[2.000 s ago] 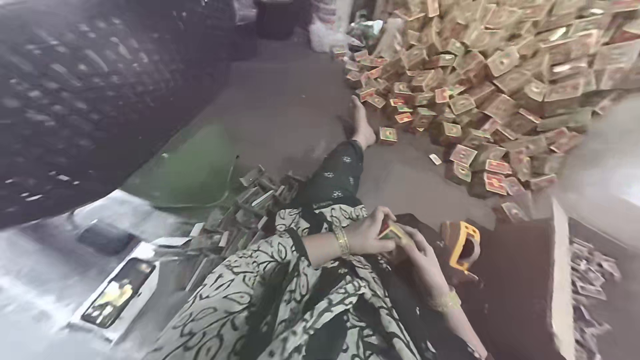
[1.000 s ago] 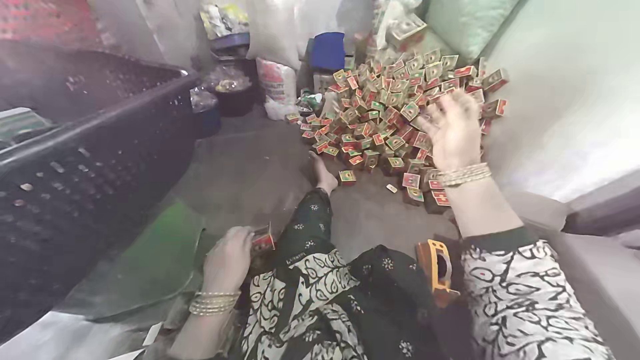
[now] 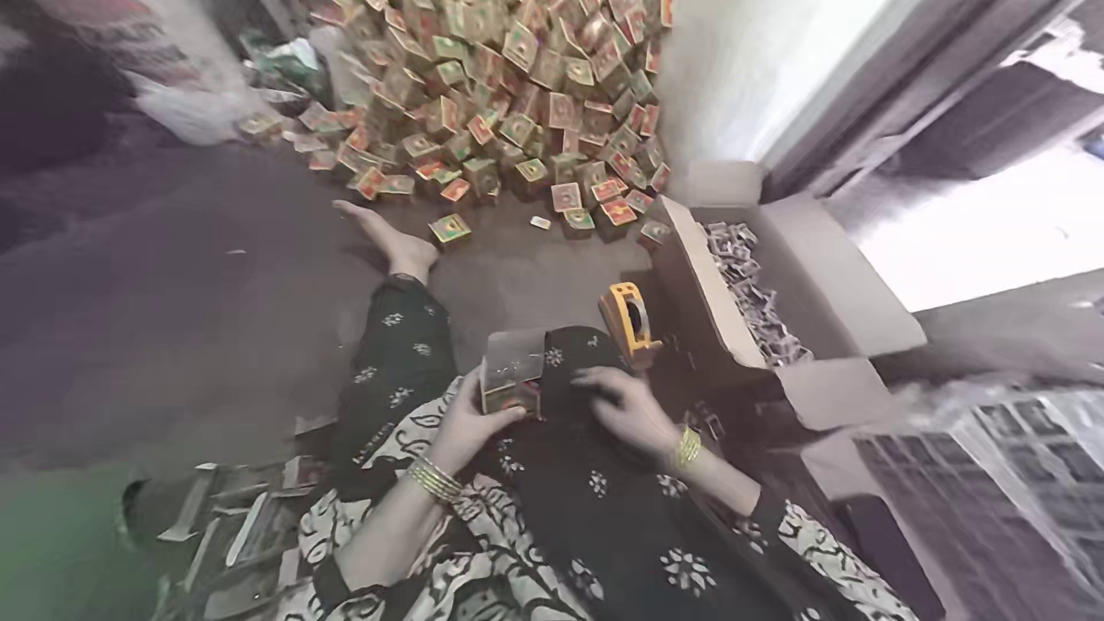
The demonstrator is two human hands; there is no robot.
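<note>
My left hand (image 3: pixel 473 424) grips a small printed box (image 3: pixel 512 398) over my lap, its clear or greyish flap (image 3: pixel 515 355) standing up at the far end. To the right of it, my right hand (image 3: pixel 628 409) hovers over the dark flowered trousers, blurred, fingers bent, with nothing visible in it. A yellow-orange tape dispenser (image 3: pixel 627 319) stands on the floor just beyond my right hand. Farther off, a big heap of small red, green and tan boxes (image 3: pixel 517 129) covers the floor. One such box (image 3: pixel 449 228) lies apart, near my bare foot.
At the right, an open cardboard carton (image 3: pixel 707 285) holds many small pieces (image 3: pixel 749 289). Loose flat pieces (image 3: pixel 233 517) lie at the lower left, beside a green surface (image 3: pixel 60 543). A whitish plastic bag (image 3: pixel 185 108) sits at the upper left, a dark phone-like object (image 3: pixel 888 552) at the lower right.
My right hand has come back from the heap to my lap. My left hand has moved from beside my leg to over my lap, with a box in it. The view has swung right.
</note>
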